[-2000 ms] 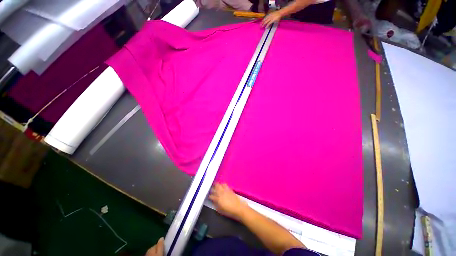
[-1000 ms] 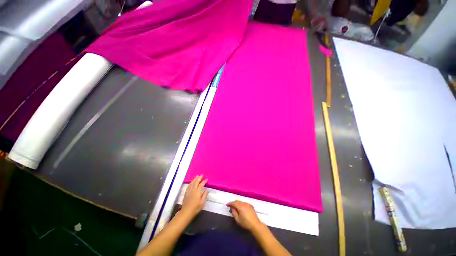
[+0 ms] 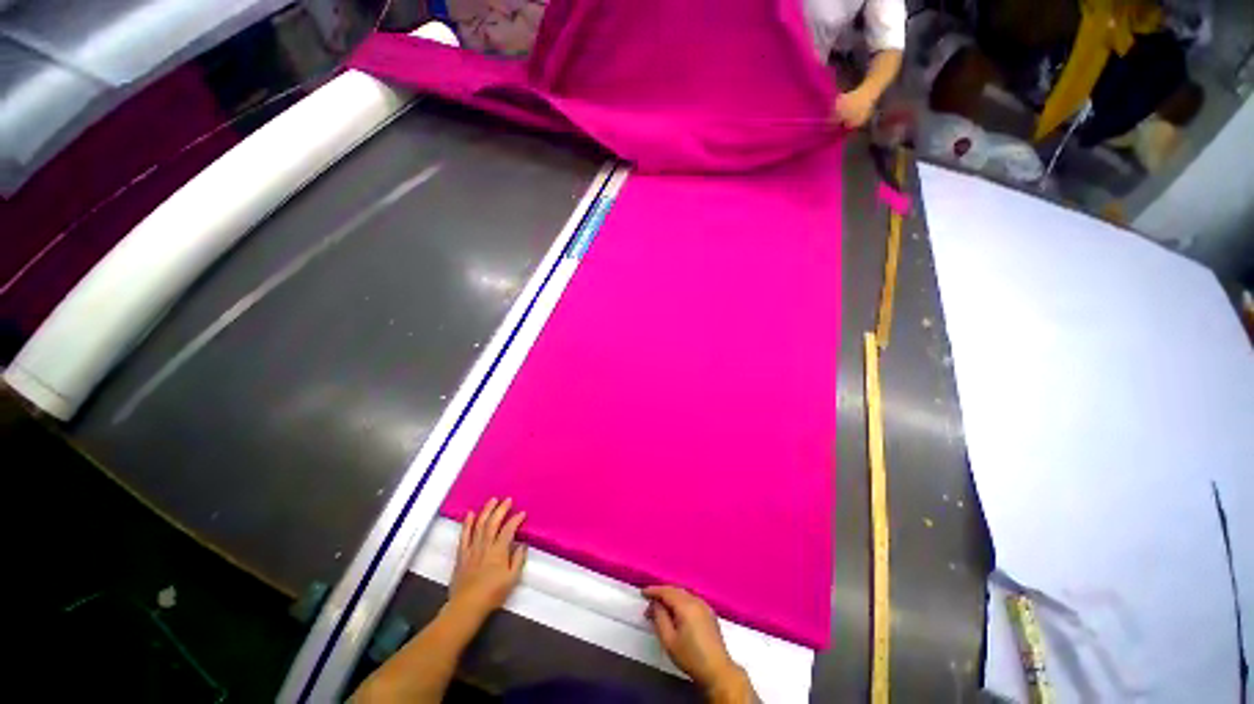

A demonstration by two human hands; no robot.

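The magenta cloth lay (image 3: 688,371) is flat on the dark table, right of the rail. The silver-white rail (image 3: 475,399) with a dark line runs from near left to the far middle. A white paper strip (image 3: 585,591) shows under the cloth's near edge. My left hand (image 3: 484,561) rests flat on the strip and cloth edge, fingers apart. My right hand (image 3: 688,635) is at the strip by the same edge, fingertips together; whether they pinch the paper is unclear. A loose magenta ply (image 3: 674,83) is lifted at the far end by another person's hand (image 3: 860,107).
A white roll (image 3: 206,234) lies along the table's left. A long tan stick (image 3: 877,523) and a second, browner stick (image 3: 891,268) lie right of the cloth. White sheets (image 3: 1086,358) cover the right side, with a short printed stick (image 3: 1027,646) on them. Small dark blocks (image 3: 389,635) sit beside the near rail.
The loose ply, first spread over the rail, has been pulled to the far end, baring the rail. My left hand has come off the rail end onto the near cloth edge; my right hand has moved right.
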